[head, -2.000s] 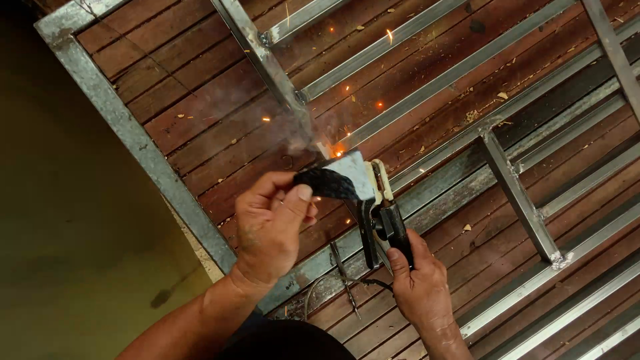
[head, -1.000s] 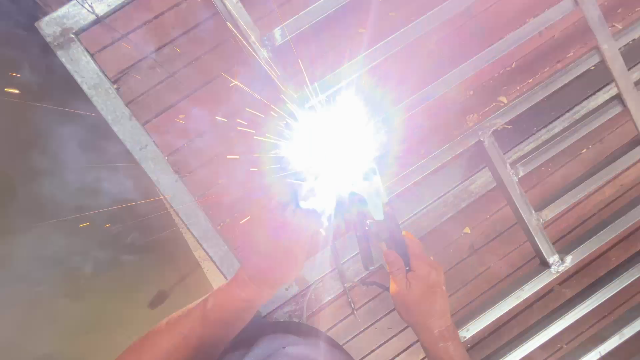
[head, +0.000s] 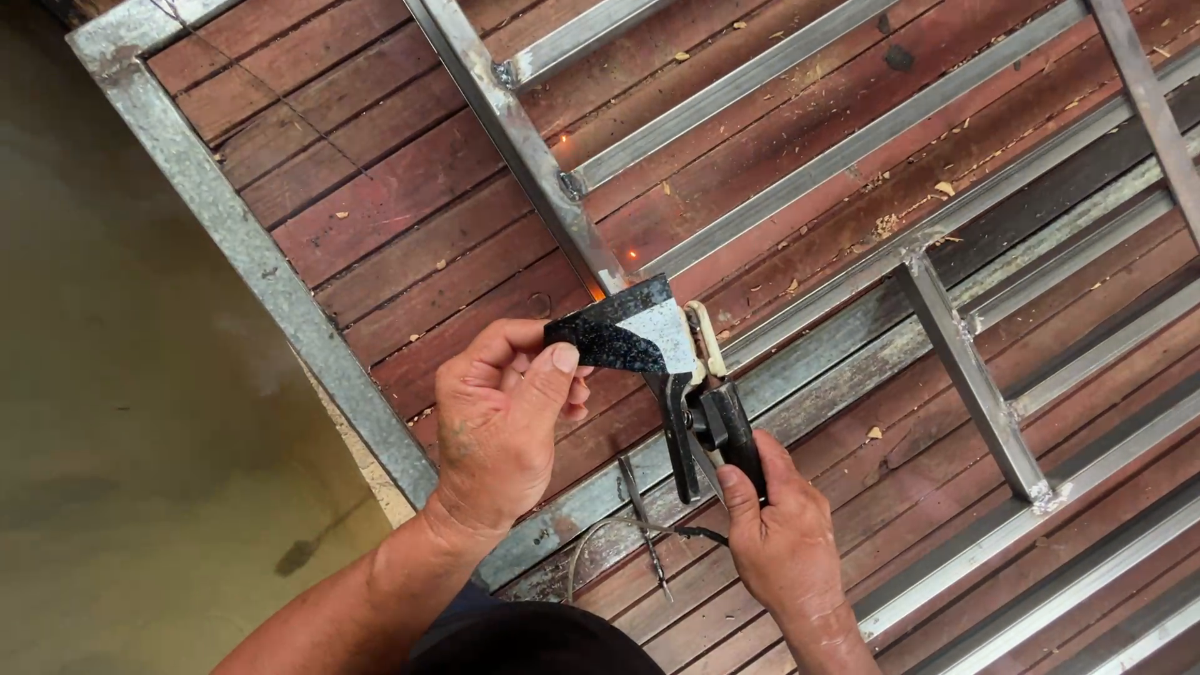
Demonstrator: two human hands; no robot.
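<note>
My left hand (head: pixel 506 417) pinches the left end of a black and pale flat shield piece (head: pixel 623 328) between thumb and fingers. My right hand (head: pixel 783 530) is closed round the black handle of a welding electrode holder (head: pixel 731 427), whose lever hangs to its left. The shield piece lies over the holder's jaw end and hides the electrode tip. Just beyond its upper edge, a small spot glows orange at the end of a steel square tube (head: pixel 553 197). Bare-handed, I touch no part of the steel frame.
Parallel steel tubes (head: pixel 741 94) with welded joints lie across reddish wooden slats (head: pixel 375 216). A galvanized steel border (head: pixel 281 291) runs along the left, beside murky greenish ground or water. A thin rod (head: pixel 644 525) and a cable (head: pixel 600 530) lie near my right hand.
The bright welding arc and flying sparks of a second ago are gone, leaving a small orange glow and a few sparks. Both hands keep nearly the same places and grips.
</note>
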